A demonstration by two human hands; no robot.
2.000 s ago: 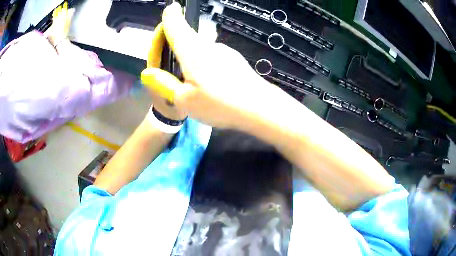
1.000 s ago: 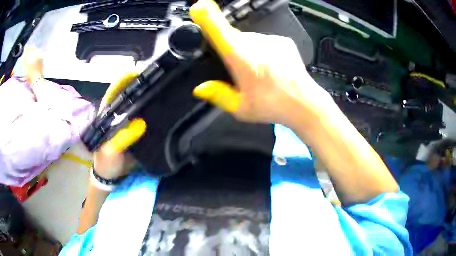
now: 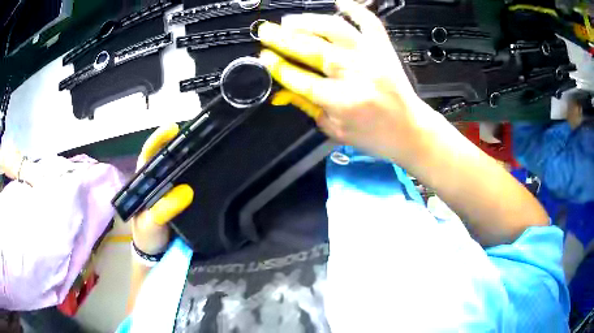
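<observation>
A black panel assembly [image 3: 215,175] is held up in front of my torso, tilted with its left end low. Its slotted strip [image 3: 170,159] runs along the upper left edge. A silver ring [image 3: 246,82] with a dark centre stands at the strip's upper part. A U-shaped recess outline shows on the lower right of the housing. My left hand [image 3: 158,195], with yellow finger cots, grips the strip's lower left end. My right hand [image 3: 355,81], also with yellow cots, is at the panel's upper right, fingers bent over it; its exact contact is partly hidden.
More black panels [image 3: 120,75] lie in rows on the white sheet [image 3: 39,114] and along the bench to the right. A person in a pink smock [image 3: 55,227] is at left. A person in blue [image 3: 550,156] is at far right. Red objects show at floor level.
The view has turned. The panel was edge-on between my hands, then turned to show its ring, strip and housing. My right hand's fingers have shifted and curled beside the ring; my left still grips the strip.
</observation>
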